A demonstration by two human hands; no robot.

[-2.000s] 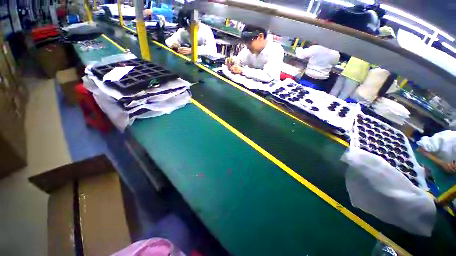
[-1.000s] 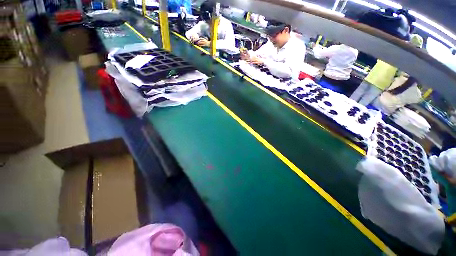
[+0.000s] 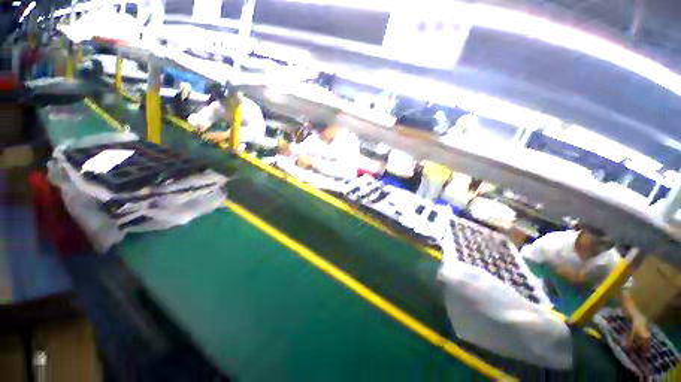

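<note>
Neither of my hands is in the picture. The green bench surface (image 3: 224, 298) lies nearest in front of me, blurred. On its far left part stands a stack of black component trays (image 3: 142, 168) with white tray liners (image 3: 97, 224) hanging from the edges. A white paper slip (image 3: 108, 160) lies on the top tray. Across the yellow strip, a tray with rows of round dark components (image 3: 493, 257) sits at the right, with a white sheet (image 3: 500, 321) draping from its near end.
People in white work across the line; one (image 3: 575, 257) is at the right, near another tray (image 3: 642, 347) with a hand over it. Yellow posts (image 3: 153, 116) rise from the line. A red stool (image 3: 56, 213) and a carton (image 3: 63, 347) are at the left.
The view has tilted up and turned right, and is blurred. The bench things sit further left and lower. The pink sleeves at the bottom have left the picture.
</note>
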